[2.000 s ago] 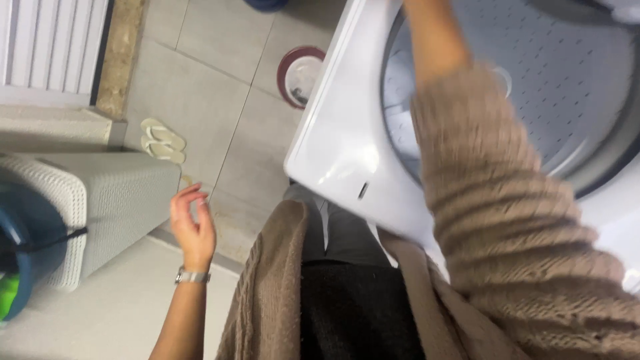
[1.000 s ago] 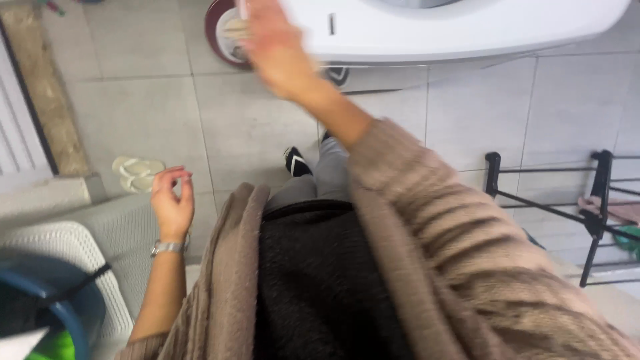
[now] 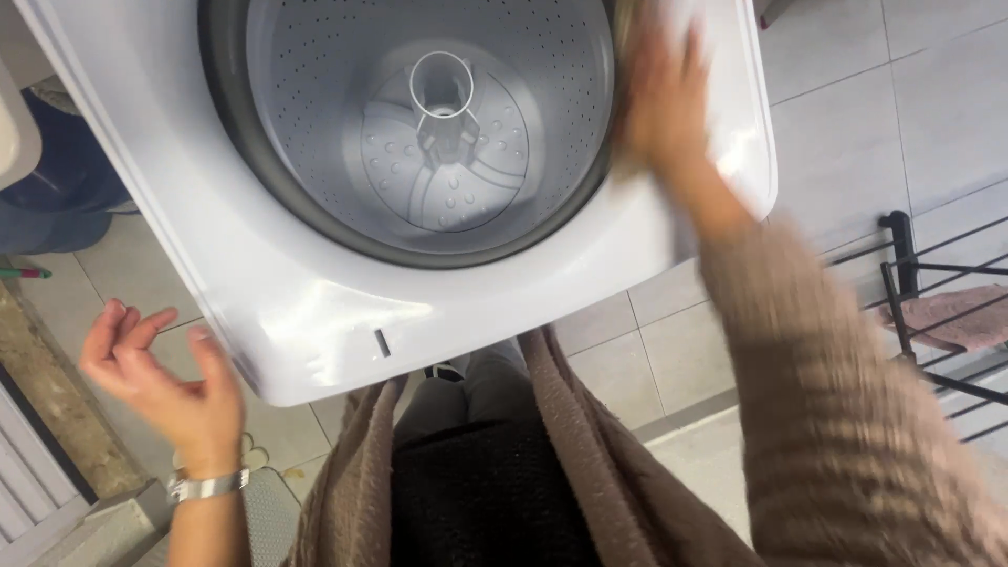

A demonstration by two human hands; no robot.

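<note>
A white top-loading washing machine [image 3: 504,295] stands in front of me, its lid opening uncovered. Inside, the grey perforated drum [image 3: 315,102] shows a central agitator [image 3: 443,85] and no laundry. My right hand [image 3: 669,102], blurred by motion, lies over the right side of the opening's rim. Under its palm and fingers is a beige cloth [image 3: 626,169], also blurred and mostly hidden. My left hand [image 3: 165,378] hangs in the air by the machine's left front edge, fingers bent and apart, with nothing in it.
A black drying rack [image 3: 902,299] with a pink cloth [image 3: 957,315] stands on the tiled floor at right. Blue containers [image 3: 63,173] are beyond the machine's left side. A pale woven-pattern basket [image 3: 268,512] and a light flip-flop [image 3: 253,453] lie low at left.
The view has shifted a lot. One second ago my right hand was over the machine's left front corner; now it is at the right of the opening. My left hand stays raised and empty.
</note>
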